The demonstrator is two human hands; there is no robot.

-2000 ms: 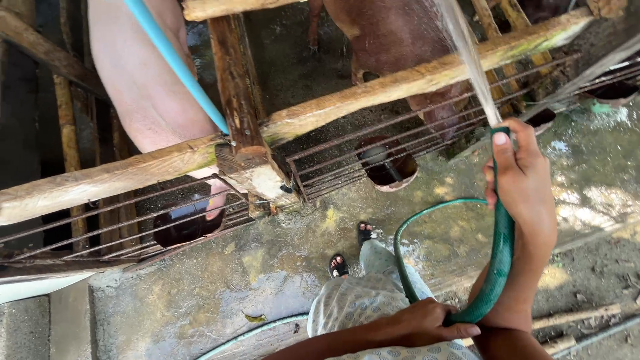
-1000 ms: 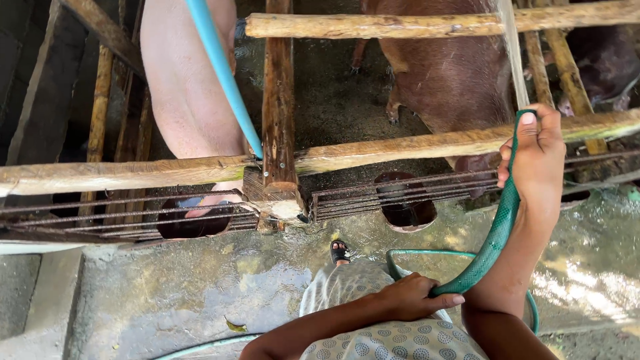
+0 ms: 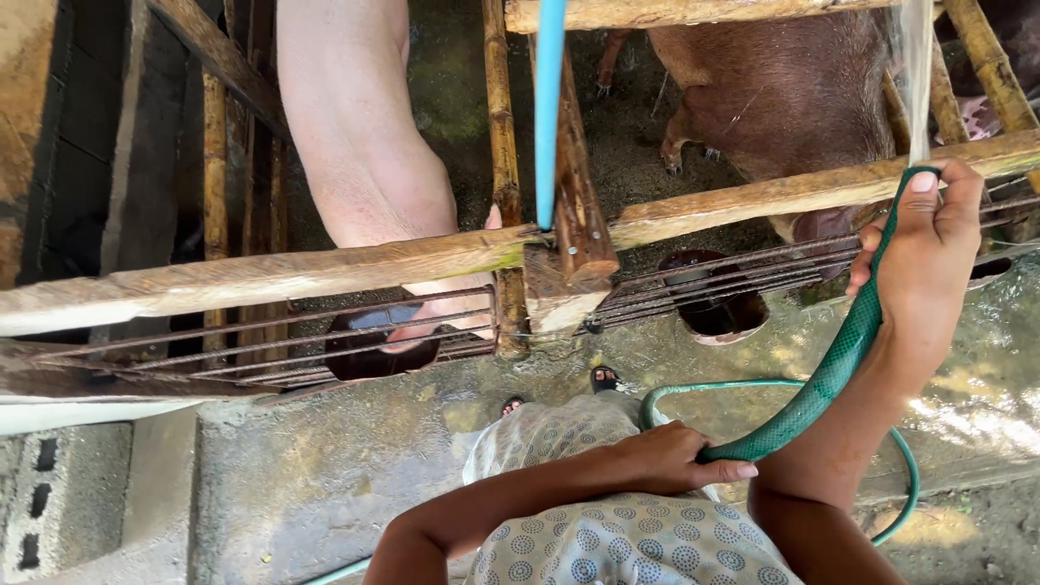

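My right hand (image 3: 926,244) grips a green garden hose (image 3: 837,370) close to its open end, the thumb at the mouth. A stream of water (image 3: 918,81) leaves the hose towards the top of the view. Lower down, my left hand (image 3: 666,459) is closed round the same hose, where it bends in front of my patterned clothing. Beyond the wooden rail (image 3: 780,191) a brown pig (image 3: 772,97) stands on wet floor. On the left a pale pig (image 3: 366,138) has its snout at a feeding bowl (image 3: 382,341) behind metal bars.
A wooden post (image 3: 569,179) and bamboo poles (image 3: 502,122) divide the pens. A light blue pipe (image 3: 548,114) hangs down to the rail. Another bowl (image 3: 719,305) sits by the bars. Hollow concrete blocks (image 3: 69,496) stand lower left. Hose loops lie on the wet concrete floor (image 3: 325,479).
Both hands keep hold of the hose and the water still runs. The view has shifted and tilted. Two feet show now, where one showed a second ago.
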